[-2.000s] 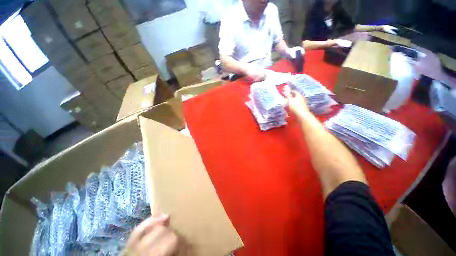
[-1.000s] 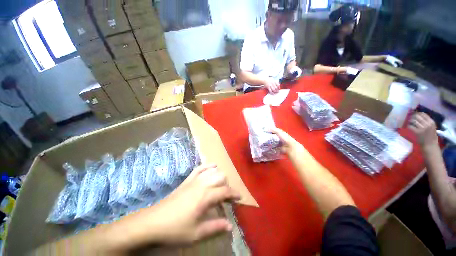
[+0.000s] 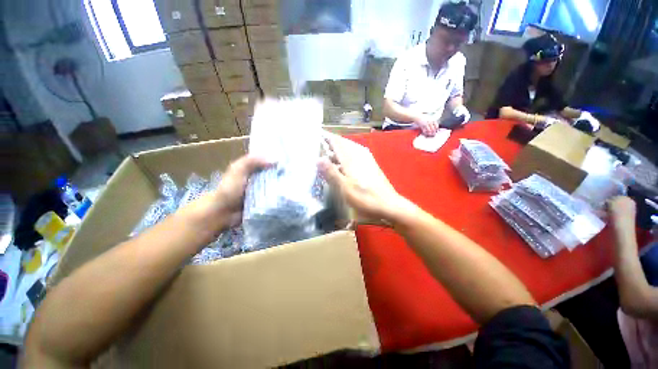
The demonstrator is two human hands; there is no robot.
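Observation:
My left hand (image 3: 242, 184) and my right hand (image 3: 357, 184) hold a stack of bubble-wrapped items (image 3: 285, 169) between them, above the right part of the large open shipping carton (image 3: 281, 295). The stack is upright and slightly blurred. Bubble-wrapped items standing in the carton (image 3: 169, 198) show behind my left forearm, which hides many of them. Two more stacks lie on the red table (image 3: 418, 252): a small stack (image 3: 480, 164) and a wider, fanned stack (image 3: 541, 212).
A small carton (image 3: 552, 155) stands on the table's far part. Two coworkers (image 3: 429, 79) sit behind the table, and another person's arm (image 3: 628, 252) is at the right edge. Stacked cartons (image 3: 216, 65) and a fan (image 3: 68, 72) stand behind. Bottles and yellow objects (image 3: 54, 227) lie at left.
The stack my right hand gripped on the table has been lifted left over the carton. My left hand has come onto its left side. The view has turned right.

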